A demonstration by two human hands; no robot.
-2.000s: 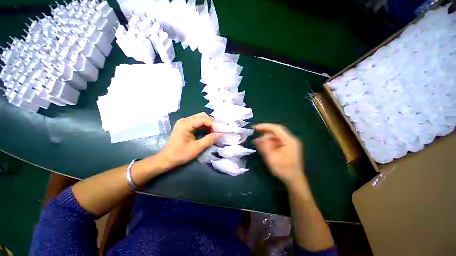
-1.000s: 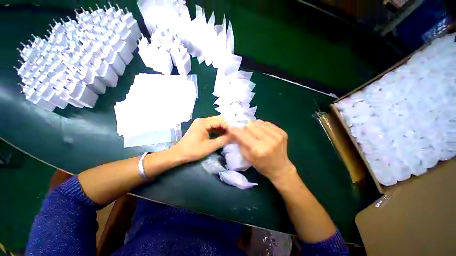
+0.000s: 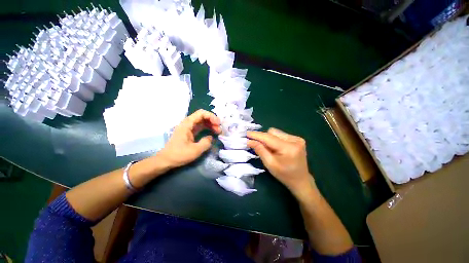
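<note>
A long curved row of overlapping white sheets with pointed corners runs from the top of the picture down in front of me. My left hand is at the row's left side, thumb and fingers apart, with fingertips near the sheets. My right hand pinches the pointed right end of one white wrapped piece. Several wrapped pieces lie below it at the row's near end. A stack of flat white sheets lies left of the row.
Massed upright white parts with thin tips stand at left; a small group stands behind the sheets. At right, a brown box holds a packed white layer, with a broad brown flap below it. The green table has a curved near edge.
My left hand has opened and separated from my right. My right hand has moved to the row's right side. More of the near wrapped pieces now show. The whole view has shifted slightly.
</note>
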